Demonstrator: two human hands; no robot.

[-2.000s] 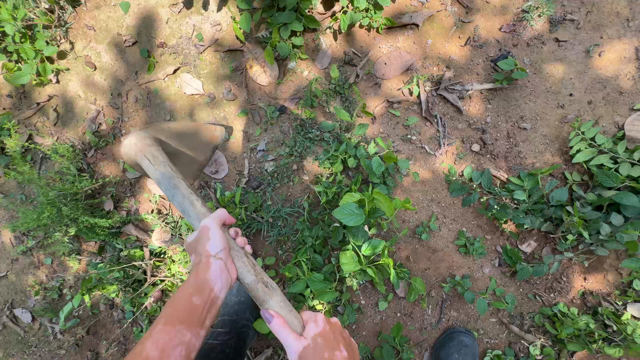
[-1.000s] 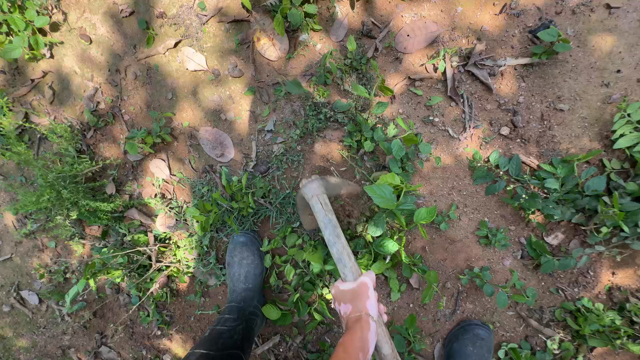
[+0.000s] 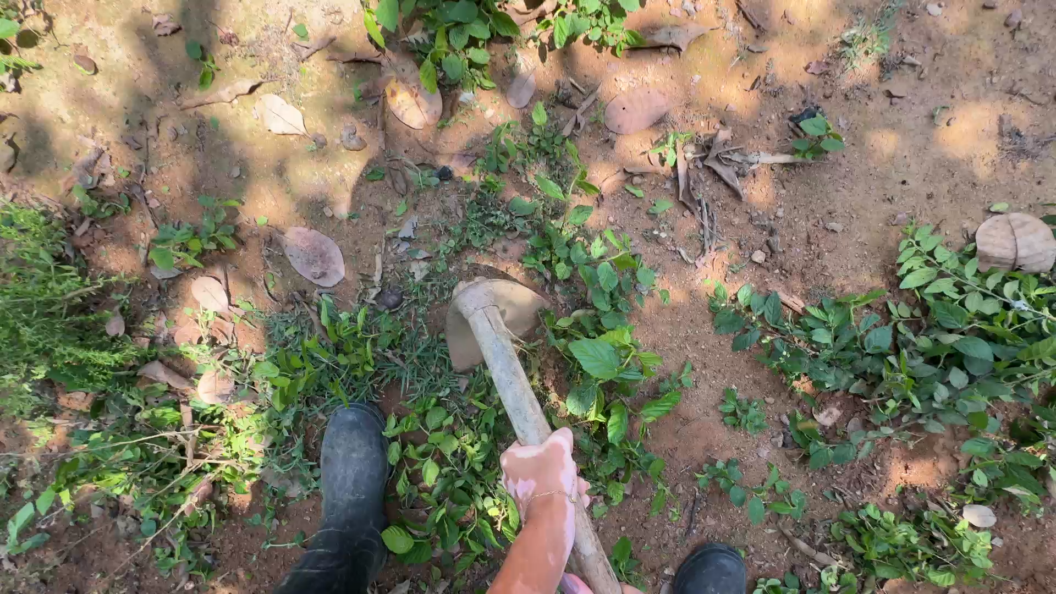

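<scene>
My left hand (image 3: pixel 540 474), with a thin bracelet at its wrist, is closed around the wooden handle (image 3: pixel 516 384) of a hoe. Lower on the same handle, at the bottom edge, only a few fingers of my right hand (image 3: pixel 576 585) show, closed around it. The broad, soil-coloured hoe blade (image 3: pixel 516 305) is low among grass and leafy weeds (image 3: pixel 598 359), over reddish soil. Some of its edge is hidden by the handle and plants.
A black rubber boot (image 3: pixel 355 454) stands left of the handle; the toe of the other boot (image 3: pixel 709 569) shows at lower right. Leafy plants (image 3: pixel 932 355) spread at right, feathery weeds (image 3: pixel 58 305) at left. Dry leaves (image 3: pixel 313 256) and twigs (image 3: pixel 705 198) lie about.
Two seconds ago the hoe head was blurred, farther left; it has since moved right and down among the weeds. Both hands have moved right with the handle, and the left boot shows more fully.
</scene>
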